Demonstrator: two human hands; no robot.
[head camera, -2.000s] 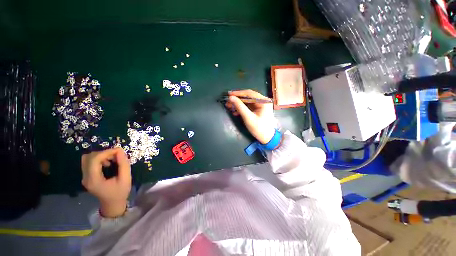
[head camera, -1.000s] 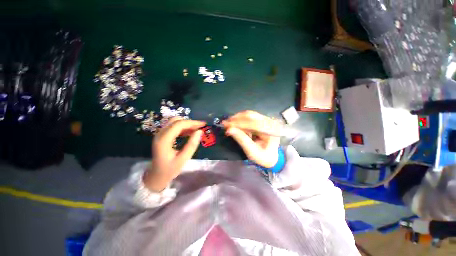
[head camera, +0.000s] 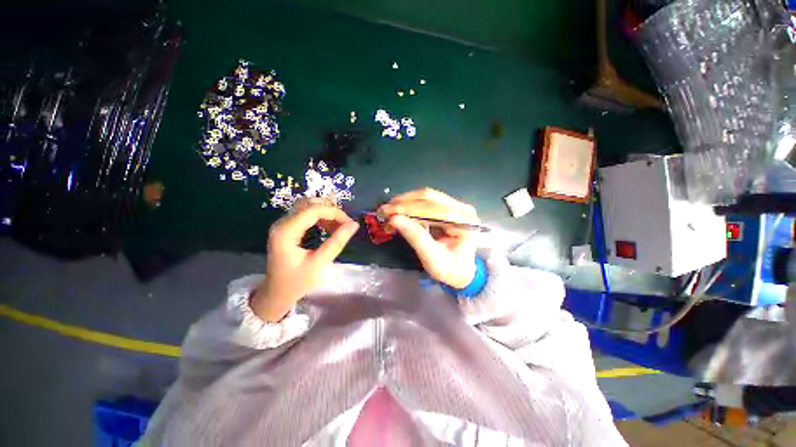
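Note:
The red housing (head camera: 377, 229) lies on the green mat close in front of me, partly hidden by the fingers of my right hand. My right hand (head camera: 436, 231) grips the dark thin tweezers (head camera: 458, 224), with its fingertips over the housing. My left hand (head camera: 305, 249) is left of the housing, thumb and forefinger tips together beside it; whether a tiny part is between them cannot be seen. The white small parts (head camera: 325, 183) lie in a pile just beyond my left hand. A blue strap is on my right wrist.
Silver-and-dark small parts (head camera: 240, 120) lie farther left, black small parts (head camera: 346, 146) beyond the white pile, and white-and-blue parts (head camera: 394, 125) beyond those. A black blister tray (head camera: 78, 131) is at left. A framed box (head camera: 566, 164), white square (head camera: 518, 202) and white unit (head camera: 650, 214) are at right.
Both hands have come together at the red housing from farther apart. Since the last earlier frame, my right fingers have moved over the housing. The whole view has shifted.

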